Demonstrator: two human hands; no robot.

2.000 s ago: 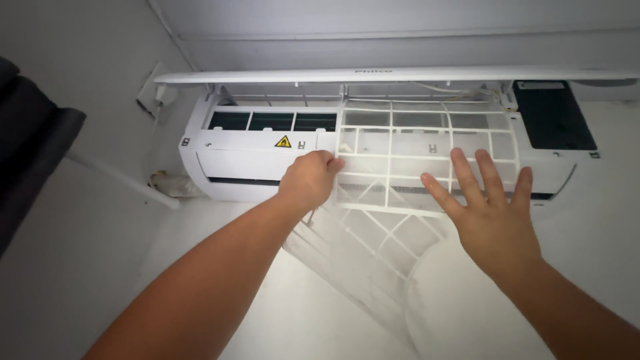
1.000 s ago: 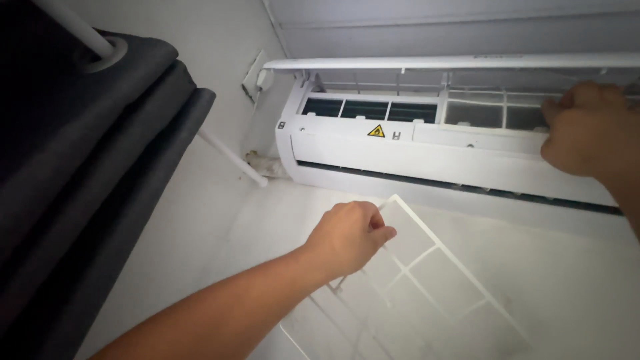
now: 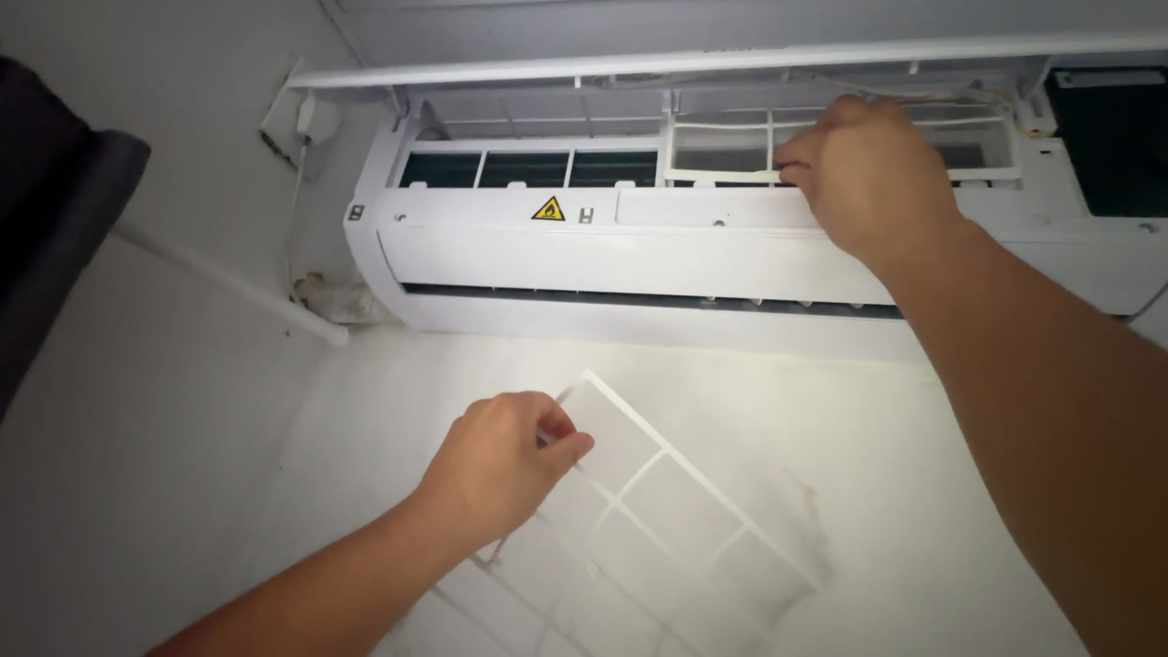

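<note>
A wall-mounted air conditioner [image 3: 639,255] has its front panel [image 3: 639,64] raised. My left hand [image 3: 506,461] pinches the upper edge of a white mesh air filter [image 3: 657,484], which hangs tilted below the unit against the pale wall. A second mesh filter [image 3: 721,151] sits in the right-hand slot of the unit, its lower edge resting near the front casing. The fingers of my right hand [image 3: 876,164] are at this filter's lower frame; the hand hides its middle, and the grip is partly hidden. Dark coil shows through the left-hand opening [image 3: 525,170].
A dark curtain [image 3: 55,210] hangs at the far left beside a white rod [image 3: 237,287]. A plug with a cable [image 3: 310,119] is on the left wall. A wrapped pipe [image 3: 342,299] meets the unit's left end. A dark panel [image 3: 1118,137] is at the right end.
Two seconds ago my right hand was spread against the right filter, which extended out over the front casing; now that filter lies within its slot. My left hand has moved from it down to the loose filter.
</note>
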